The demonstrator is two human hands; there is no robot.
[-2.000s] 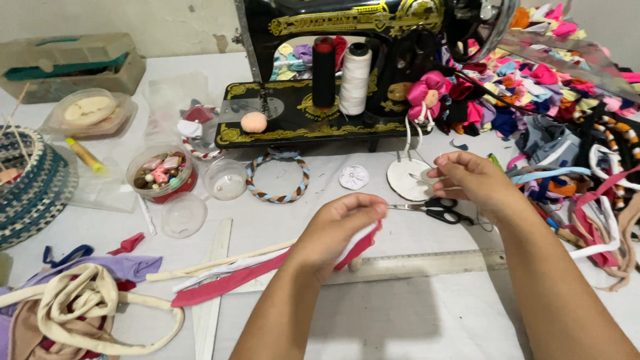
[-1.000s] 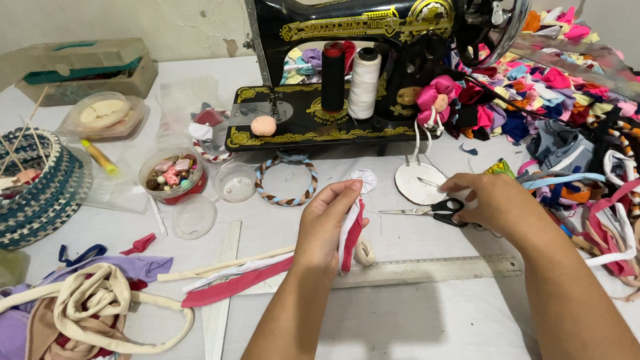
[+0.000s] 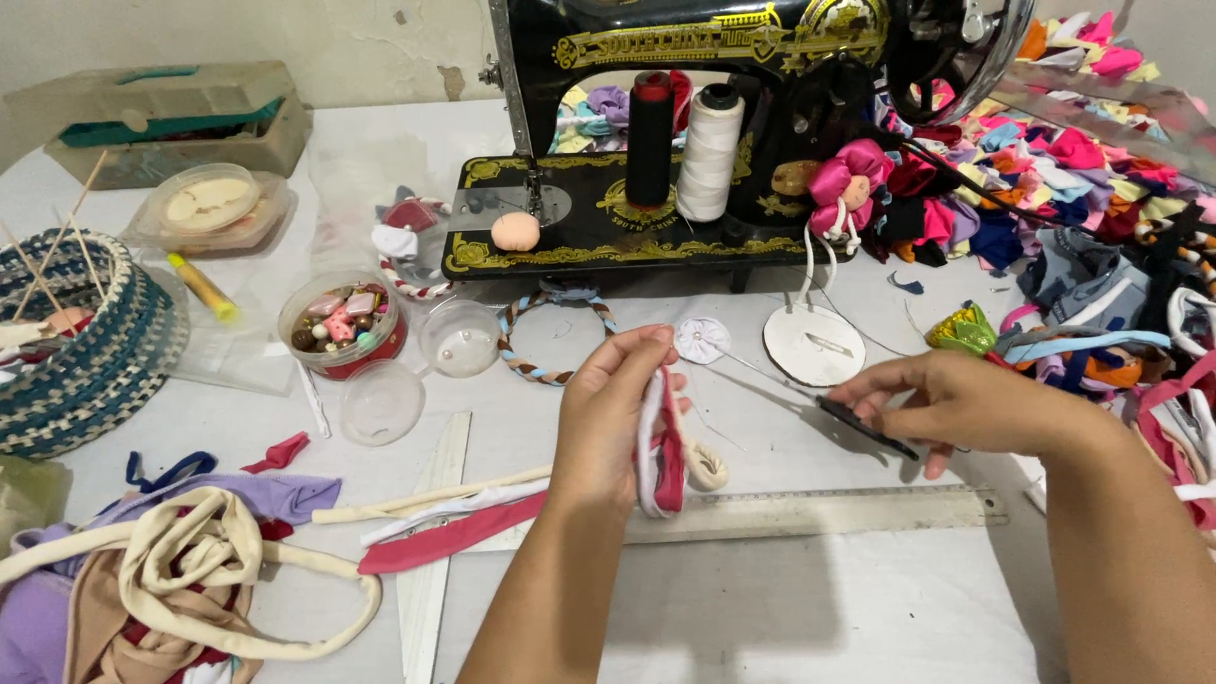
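Pinched at the fingertips of my left hand [image 3: 617, 408] are fabric strips [image 3: 671, 456] in white, crimson and cream, whose loops hang below the palm. Their long tails [image 3: 456, 534] lie on the table to the left. My right hand [image 3: 926, 404] has its fingers on the black handles of scissors [image 3: 864, 427], tilted up off the table, with the blades pointing left. A white gathered fabric rosette [image 3: 702, 339] with a bead lies beyond the blade tips. Behind the scissors lies a white disc [image 3: 814, 345] with a cord.
A black sewing machine [image 3: 655, 237] with two thread spools stands at the back. A braided ring [image 3: 519, 366] and a tub of beads [image 3: 401, 332] lie left of centre. A long ruler [image 3: 817, 516] crosses the table. Fabric scraps [image 3: 1073, 142] heap at right; a woven basket [image 3: 142, 332] stands left.
The scissors, flat on the table earlier, are now lifted and tilted in my right hand. My left hand holds the strips upright, with their loops hanging down.
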